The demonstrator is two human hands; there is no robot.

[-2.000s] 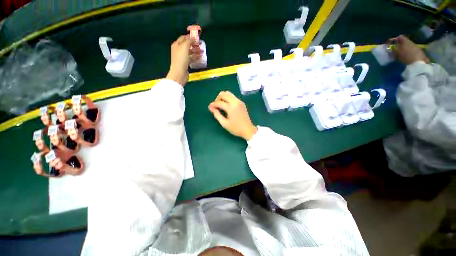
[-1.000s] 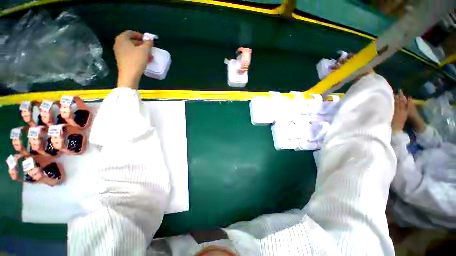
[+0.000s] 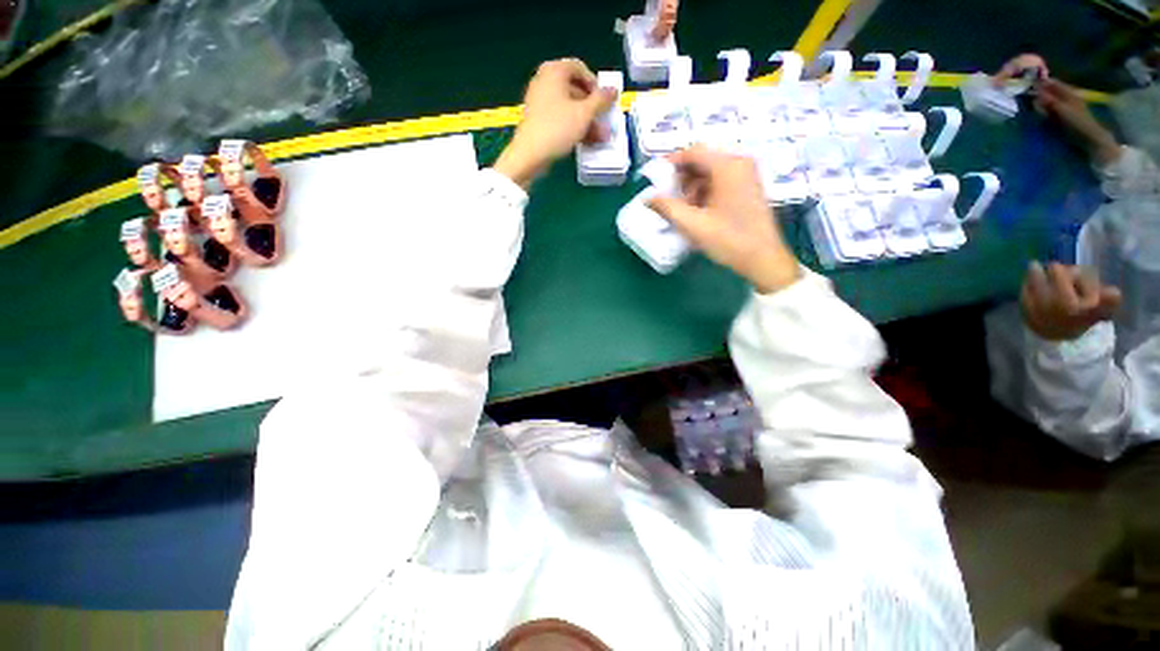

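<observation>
My left hand (image 3: pixel 556 121) is shut on a white display stand (image 3: pixel 603 150) at the left end of the stand rows. My right hand (image 3: pixel 725 210) is shut on a second white stand (image 3: pixel 654 234), tilted, nearer to me and in front of the rows. The stand batch (image 3: pixel 808 153) is in close rows with curved arms up. A pink smartwatch (image 3: pixel 662 18) is on a stand (image 3: pixel 650 57) beyond the yellow stripe. Several pink smartwatches (image 3: pixel 204 242) with white tags up stand in rows at the left.
A white sheet (image 3: pixel 331 280) lies under and beside the watches on the green bench. A crinkled clear plastic heap (image 3: pixel 216 76) lies at the far left. A coworker's hands (image 3: pixel 1069 301) and sleeves are at the right, one hand at a white stand (image 3: pixel 990 95). A yellow post rises behind the rows.
My left hand has moved right from the far strip to the stand rows. My right arm has come back towards me with a stand in hand. The view has shifted.
</observation>
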